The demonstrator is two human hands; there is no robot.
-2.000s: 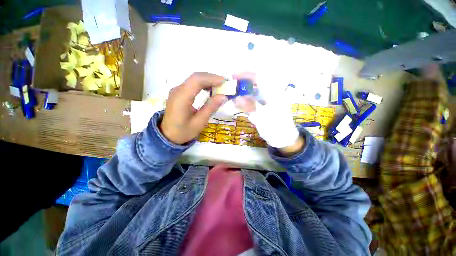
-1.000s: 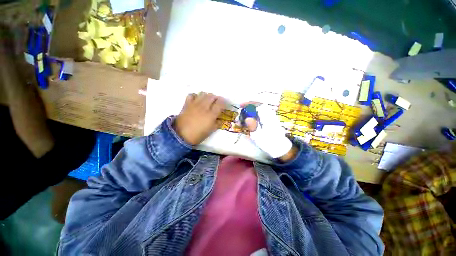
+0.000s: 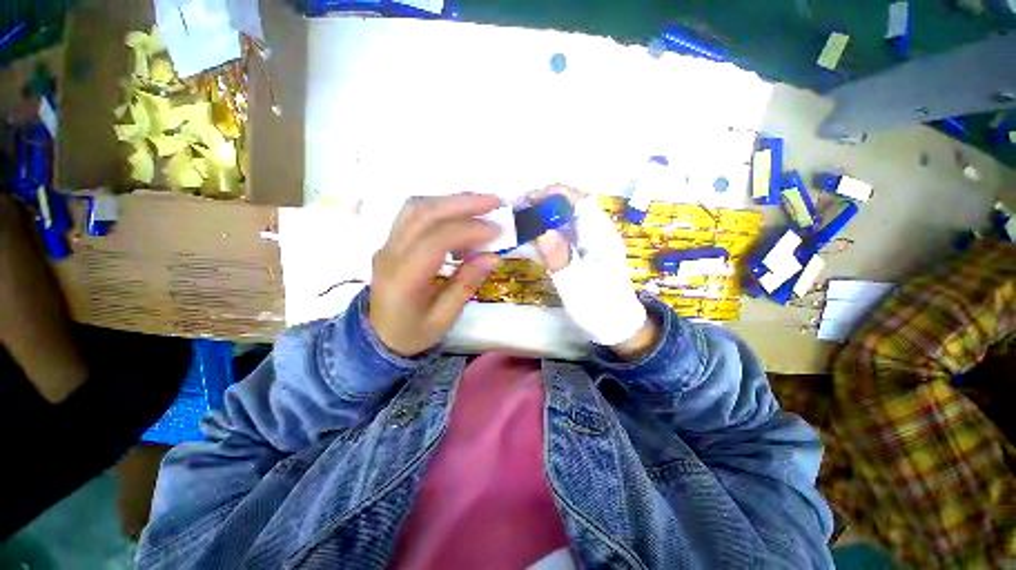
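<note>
A dark blue battery pack point(image 3: 541, 218) with a white patch at its left end is held between my two hands above the sheet. My bare left hand point(image 3: 429, 267) grips its white-patched end with thumb and fingers. My white-gloved right hand point(image 3: 590, 267) holds its dark blue end; the glove is washed out against the bright sheet. Rows of amber protection boards point(image 3: 696, 239) lie on the white work sheet point(image 3: 446, 100) beside and partly beneath my hands. Two blue packs lie on or by the rows; one point(image 3: 693, 263) has a white patch.
A cardboard box point(image 3: 276, 145) with pale yellow scraps point(image 3: 178, 134) stands at left. Loose blue packs point(image 3: 791, 256) lie right of the sheet. A grey metal arm point(image 3: 925, 87) is at upper right. A plaid sleeve point(image 3: 925, 367) and a bare arm point(image 3: 39, 312) flank me.
My left hand has lifted from the amber rows and now grips the pack. The pack has turned from upright to sideways in my hands. The whole view has shifted.
</note>
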